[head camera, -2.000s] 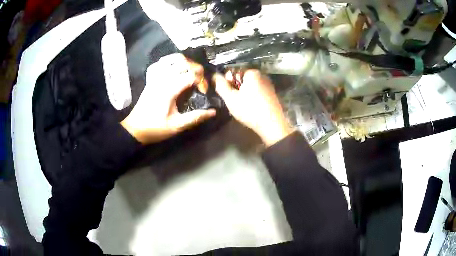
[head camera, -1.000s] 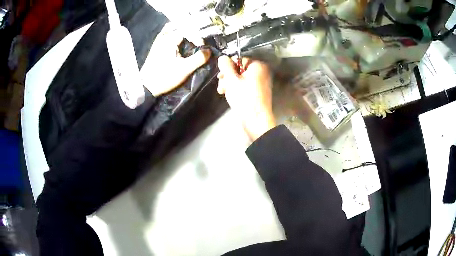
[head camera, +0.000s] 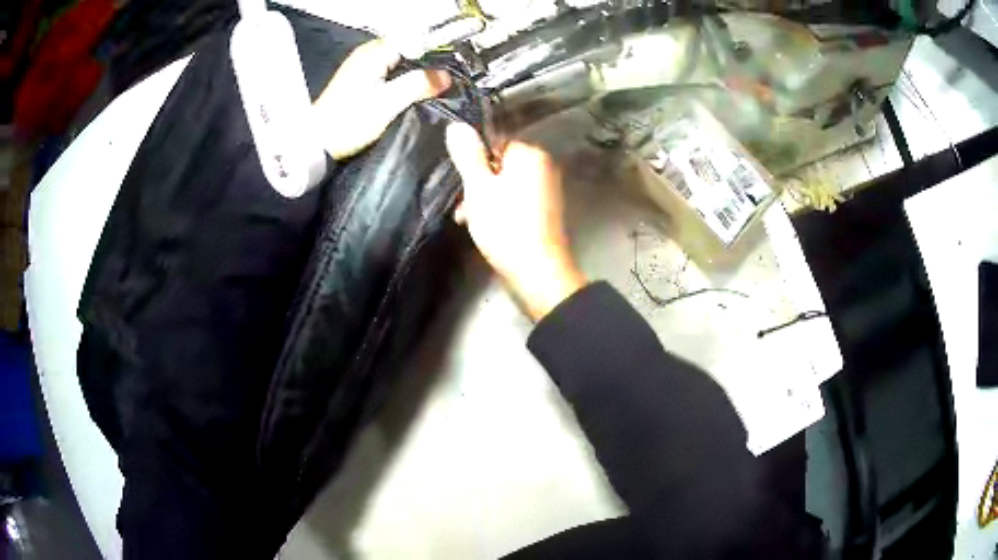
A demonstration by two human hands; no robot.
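Observation:
The black bag body (head camera: 208, 284) lies over the left side of the white table, its shiny edge running up to the machine's cylinder arm (head camera: 547, 49). My left hand (head camera: 378, 98) holds the bag edge near the arm tip, fingers partly hidden by the fabric. My right hand (head camera: 509, 202) is at the same bag edge, slightly lower and right, thumb against the fabric. A small red-orange part of the thread snips (head camera: 498, 162) shows between its fingers; the rest is hidden in the hand.
The white lamp head (head camera: 277, 104) hangs over the bag at upper left. A clear label packet (head camera: 711, 175) sits right of my right hand, by the machine body (head camera: 810, 98). Loose dark threads (head camera: 695, 295) lie on the table (head camera: 492, 438). Scissor handles (head camera: 988, 498) show at the right edge.
The bag edge has been drawn off toward me and spread out. My right hand has moved down and left, and my left hand has moved up slightly. The snips' blades no longer show.

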